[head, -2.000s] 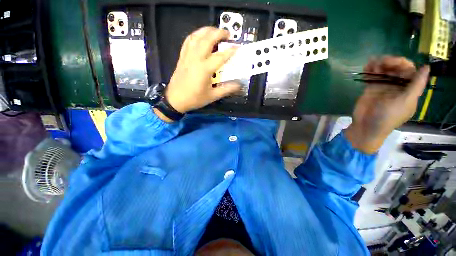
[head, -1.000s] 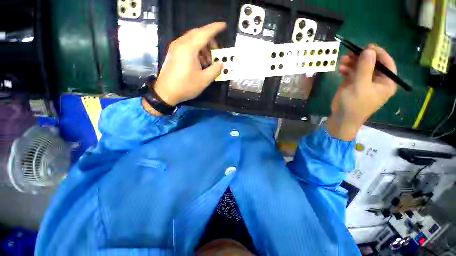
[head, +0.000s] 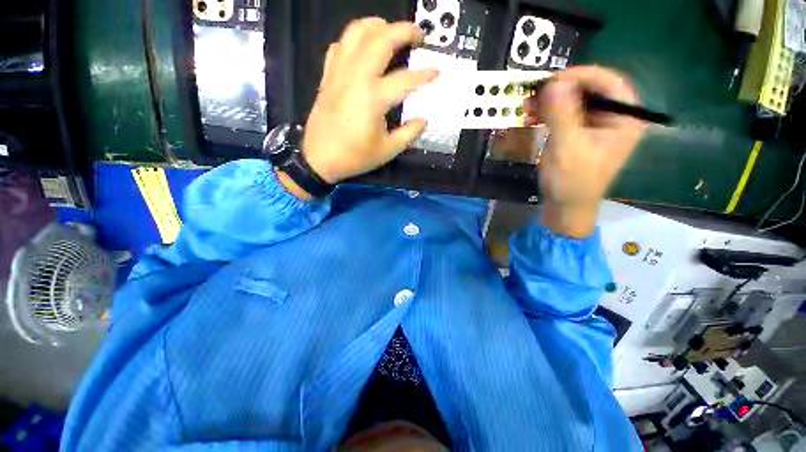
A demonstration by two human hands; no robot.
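A white adhesive strip (head: 473, 99) with two rows of dark dots lies across two smartphone units in the black phone tray (head: 305, 53). My left hand (head: 362, 106) rests over the strip's left part, fingers spread, on or just above it. My right hand (head: 588, 124) grips black tweezers (head: 627, 109) at the strip's right end; their tip is hidden by my fingers. The middle phone (head: 442, 66) and the right phone (head: 533, 41) show white camera areas with round lenses. Another phone (head: 230, 79) lies in the tray's left slot.
A second black tray (head: 75, 106) is at far left. Dotted strips lie on blue at left (head: 157, 203) and at upper right (head: 782, 66). A small fan (head: 60, 284) is at lower left. A white machine (head: 658, 256) with a fixture (head: 720, 342) is at right.
The right hand with the tweezers has moved left onto the strip's right end. The left hand, lifted at the strip's left end one second ago, has moved right over the strip.
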